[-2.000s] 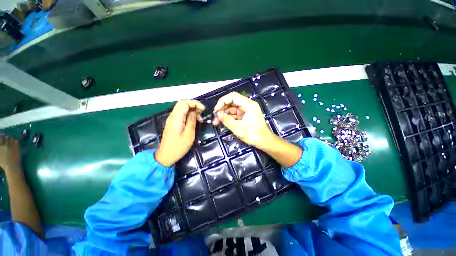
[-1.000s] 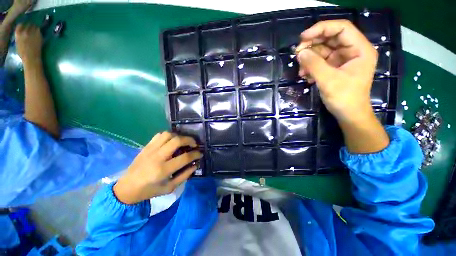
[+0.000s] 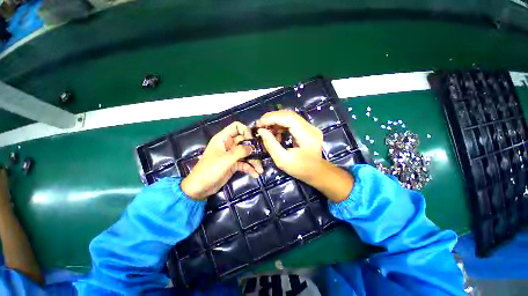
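Observation:
My left hand (image 3: 223, 159) and my right hand (image 3: 295, 144) meet above the upper middle of the black blister tray (image 3: 252, 211). My left hand holds a small dark unit (image 3: 255, 148) in its fingertips. My right hand's fingertips touch the unit from the right; whether they pinch a small part is hidden by the fingers. The tray lies at a slant on the green surface, with a few white specks on it. A pile of small shiny metal parts (image 3: 408, 162) lies right of the tray.
A second blister tray (image 3: 492, 150) stands at the far right. Beyond the white rail (image 3: 191, 117), the green belt carries dark units (image 3: 150, 81). Two more units (image 3: 26, 166) lie at the left, near another person's arm (image 3: 17, 243). White pieces (image 3: 393, 124) lie scattered above the pile.
My left hand has moved up from the tray's lower left corner to meet my right hand, now with a dark unit in it. The view has shifted and the tray appears slanted again.

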